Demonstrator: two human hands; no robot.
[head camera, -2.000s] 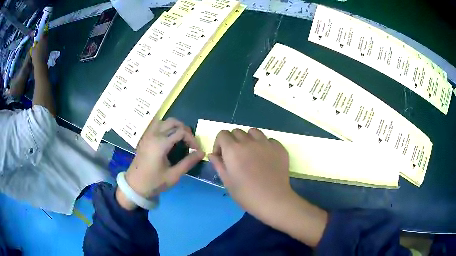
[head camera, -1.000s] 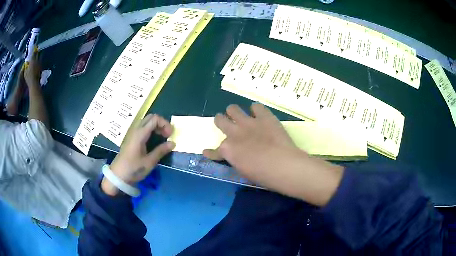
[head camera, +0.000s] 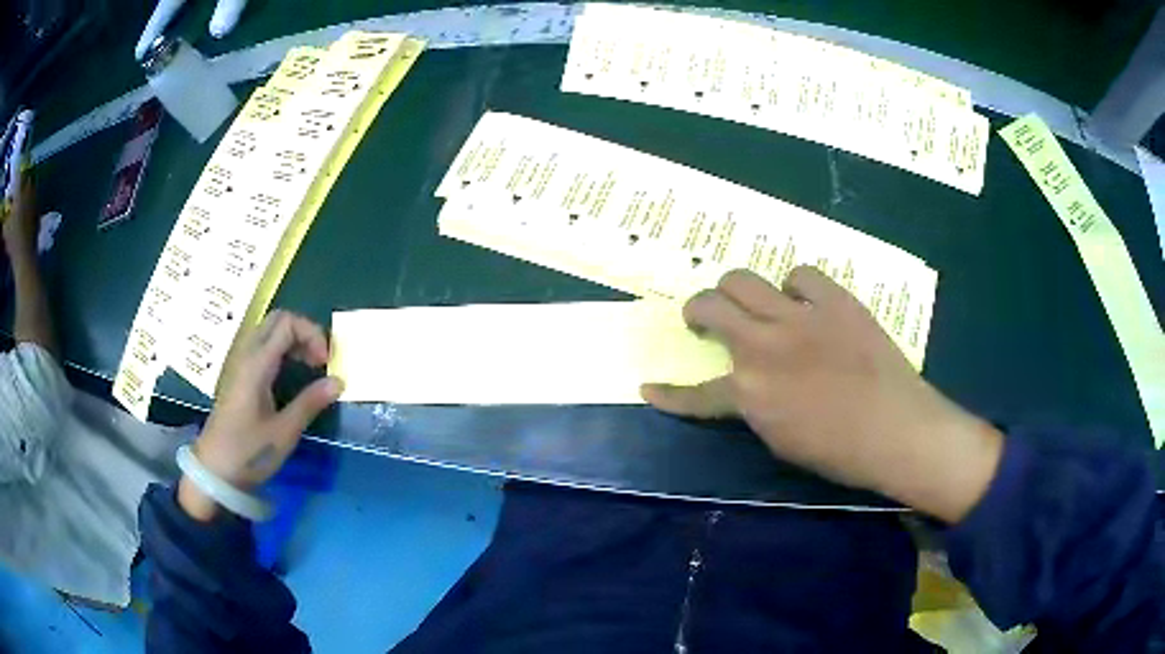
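Note:
A plain cream backing strip (head camera: 498, 354) without print lies across the front of the bench mat. My left hand (head camera: 275, 390) pinches its left end between thumb and fingers. My right hand (head camera: 818, 383) is over its right part, fingers bent on the top edge and thumb at the lower edge. Printed label strips (head camera: 575, 205) lie just behind, partly hidden by my right hand. No device is in my hands.
More label strips lie at left (head camera: 236, 243) and at the back (head camera: 767, 90). A mostly plain yellow strip (head camera: 1099, 256) is at right. A whitish bottle (head camera: 192, 92) and a dark flat phone-like object (head camera: 130, 166) stand back left. Another person's arm (head camera: 28, 256) is at far left.
The view has shifted right. My right hand has slid rightwards along the plain strip, away from my left hand, showing more of the strip. My left hand stays at its left end.

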